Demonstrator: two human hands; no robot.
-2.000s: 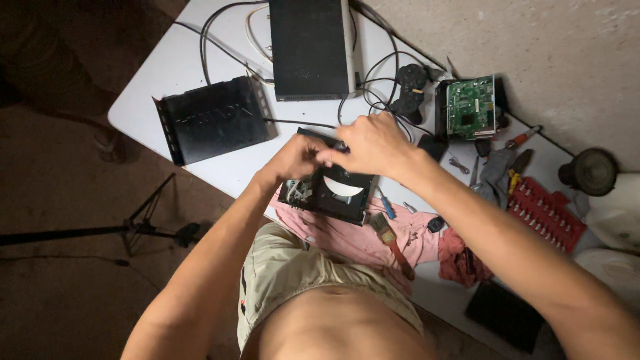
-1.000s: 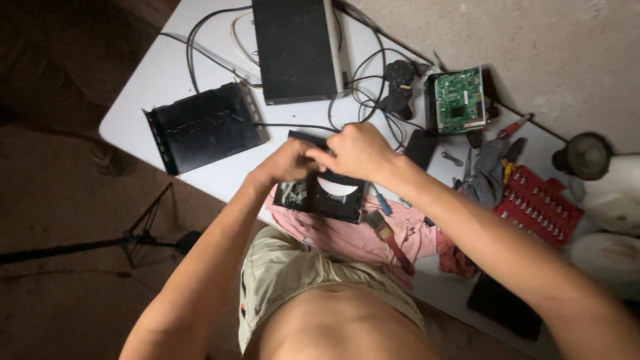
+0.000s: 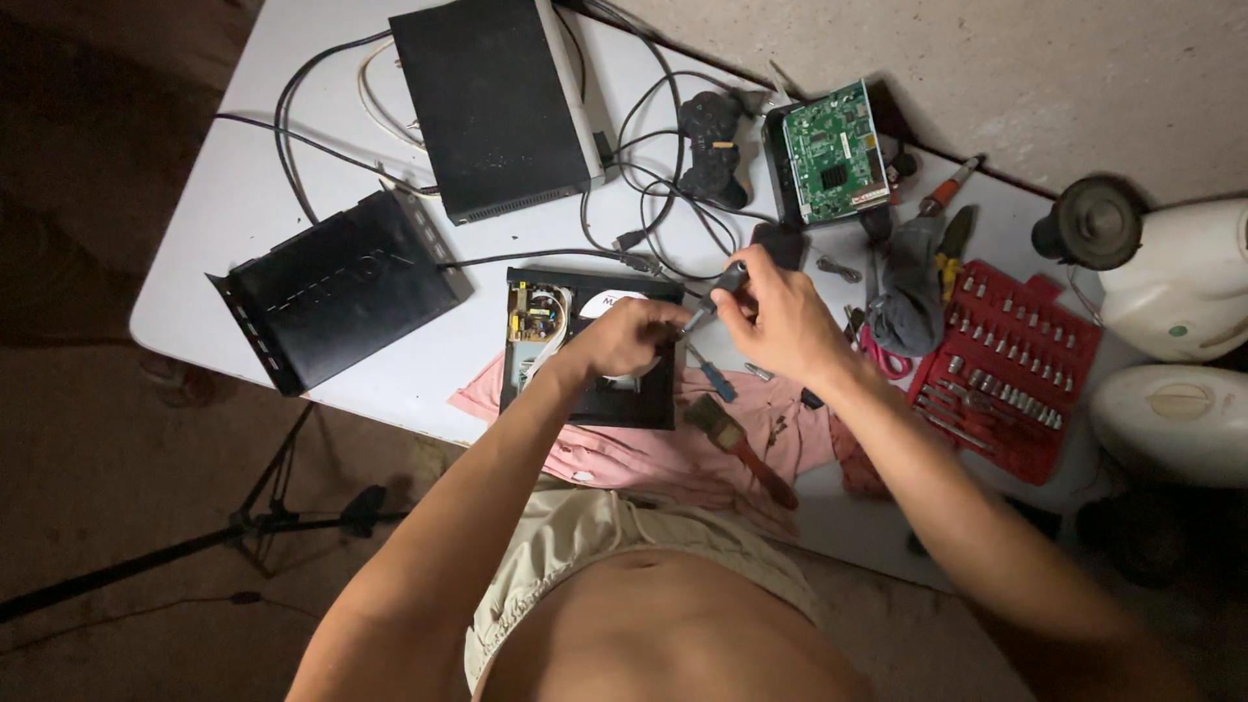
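An opened black disc player chassis (image 3: 590, 417) lies partly on a pink cloth (image 3: 624, 456), showing a circuit board and a white round part. My left hand (image 3: 629, 339) is over its right half, fingers curled near the right edge; whether they pinch something small cannot be told. Just to the right, my right hand (image 3: 780, 317) grips a dark-handled screwdriver (image 3: 723, 288), its shaft slanting down toward my left fingertips. Near the chassis's right side lie a blue-handled screwdriver (image 3: 715, 375) and a paintbrush with a red handle (image 3: 746, 453).
A black metal cover (image 3: 336, 292) lies left; a larger black device (image 3: 497, 107) stands behind among cables. Further right are a game controller (image 3: 715, 146), a green circuit board (image 3: 837, 156), a red socket set (image 3: 1009, 370) and white plastic containers (image 3: 1175, 283). A tripod (image 3: 244, 526) stands lower left.
My hands were together over the chassis's upper part. Now my right hand is apart to the right with the screwdriver visible, and my left hand is lower, near the right edge.
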